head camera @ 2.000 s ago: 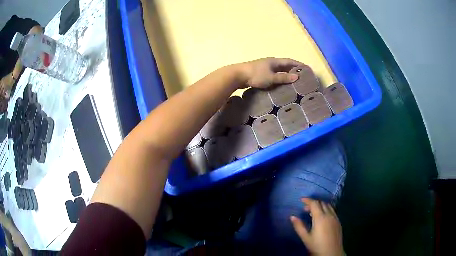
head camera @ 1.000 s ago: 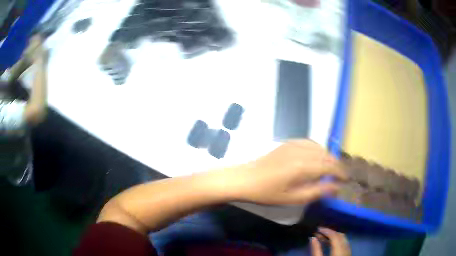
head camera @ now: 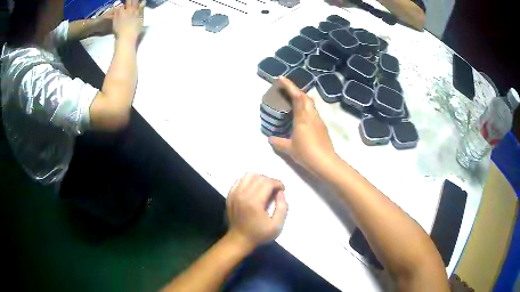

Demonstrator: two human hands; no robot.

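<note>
A stack of several pieces point(head camera: 277, 108) stands on the white table, brownish face up, with striped light edges. My right hand point(head camera: 308, 128) is around its right side, fingers at the top and thumb at the lower front. My left hand point(head camera: 256, 208) is near the table's front edge, loosely curled, with a gap between thumb and fingers and nothing visible in it. Dark-faced pieces with light rims point(head camera: 359, 94) lie heaped beyond and right of the stack.
A phone point(head camera: 449, 219) lies at right, another point(head camera: 463, 76) farther back. A water bottle point(head camera: 490, 128) lies beside the blue tray point(head camera: 504, 165). A dark object is partly behind my right forearm. Another person's arm point(head camera: 120, 85) rests at left; a forearm shows at the top. Grey pieces point(head camera: 211, 20) lie far left.
The view has swung left from the tray to the table. My left hand has left the tray and is now near the table edge. My right hand has come up to the stack.
</note>
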